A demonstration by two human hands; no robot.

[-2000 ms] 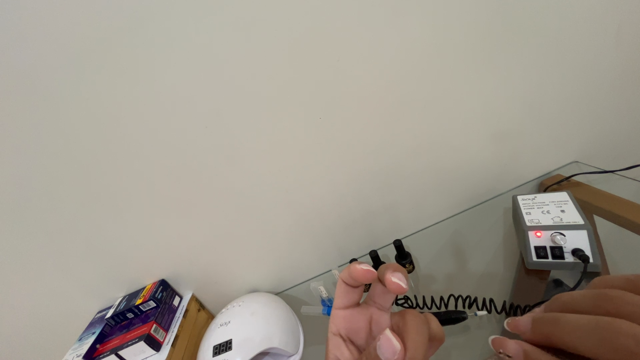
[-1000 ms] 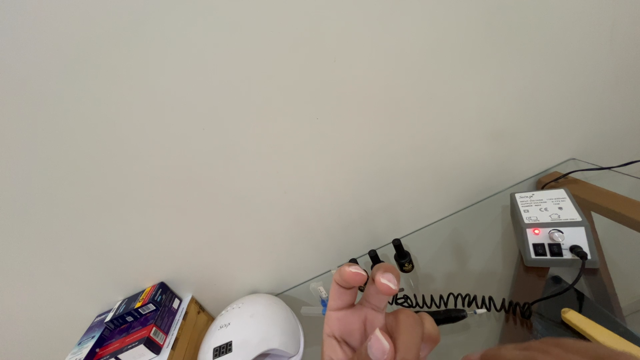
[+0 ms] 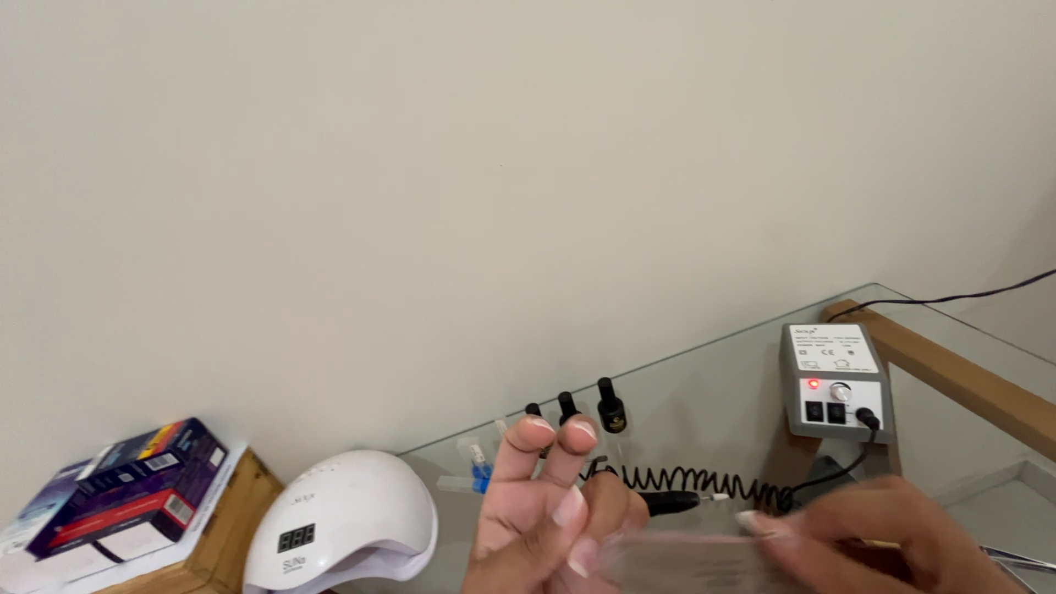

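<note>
Near the bottom middle, my left hand (image 3: 536,511) is raised palm up, its fingers bent and spread apart. My right hand (image 3: 883,536), blurred, is at the lower right with thumb and fingers closed on a pale flat strip (image 3: 701,565). This strip, also blurred, reaches to the fingertips of my left hand; whether those fingers grip it is unclear. Just behind the left fingers, a black nail drill handpiece (image 3: 672,502) lies on the glass table, joined by a coiled black cord (image 3: 693,477) to the grey drill control box (image 3: 833,379), whose red light is lit.
A white nail lamp (image 3: 346,520) is left of my hands. Boxes (image 3: 132,487) are stacked on a wooden stand (image 3: 235,516) farther left. Black polish bottles (image 3: 610,406) and a blue and clear plastic piece (image 3: 481,472) are behind my left hand. The glass table's edge (image 3: 701,355) runs along the wall.
A second ago my right hand was mostly below the view, with a yellow strip at lower right. It has come up beside my left hand, with the pale strip between them. My left hand keeps its pose.
</note>
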